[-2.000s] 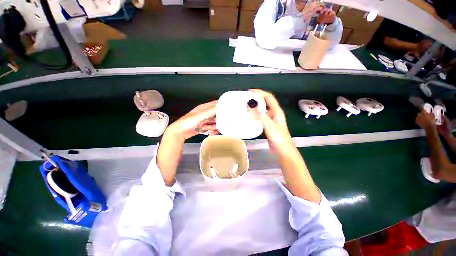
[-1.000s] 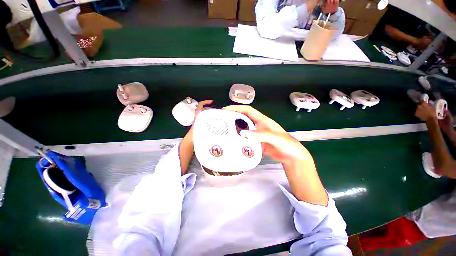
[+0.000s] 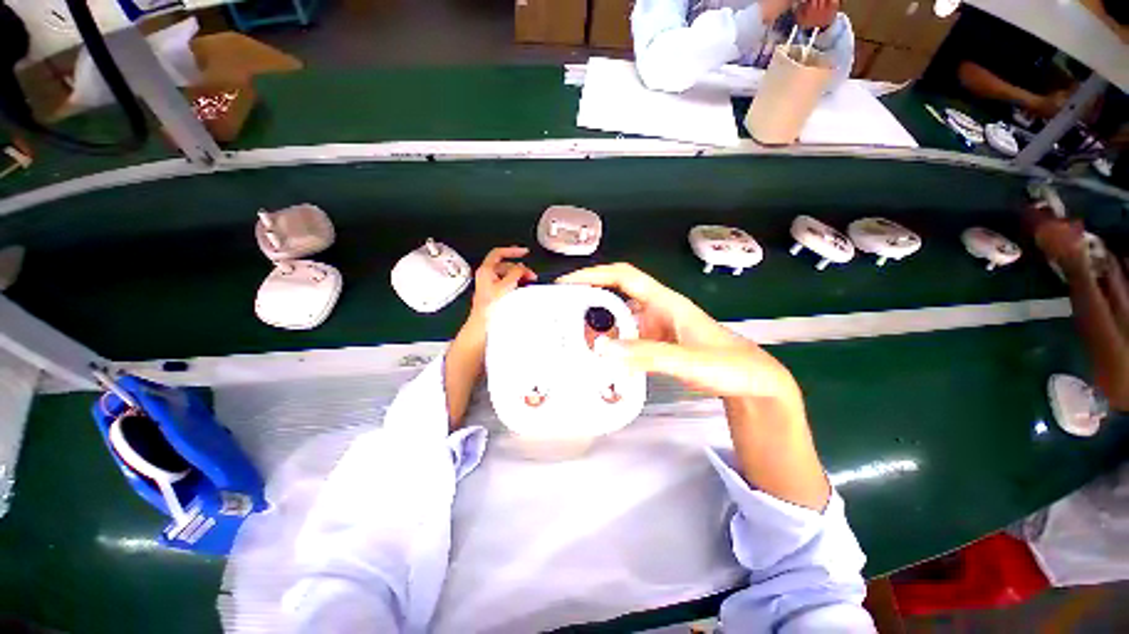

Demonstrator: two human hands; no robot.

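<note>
A white rounded-square cover unit is held face up over the cream housing, which shows only as a strip below its near edge. The cover has a dark round spot and two reddish round spots. My right hand grips its right side, with fingers by the dark spot. My left hand is at its left back edge, the fingers partly raised and the rest hidden behind the cover; whether it grips is unclear. The housing stands on whitish sheeting.
White units with posts lie along the dark green belt, left and right of my hands. A blue holder stands at left. A metal rail crosses behind the housing. Co-workers' hands are at far right and top.
The cover has come down from above the belt onto the housing's opening, now sitting flatter than a second ago. Belt units have shifted left. My left fingers have lifted slightly.
</note>
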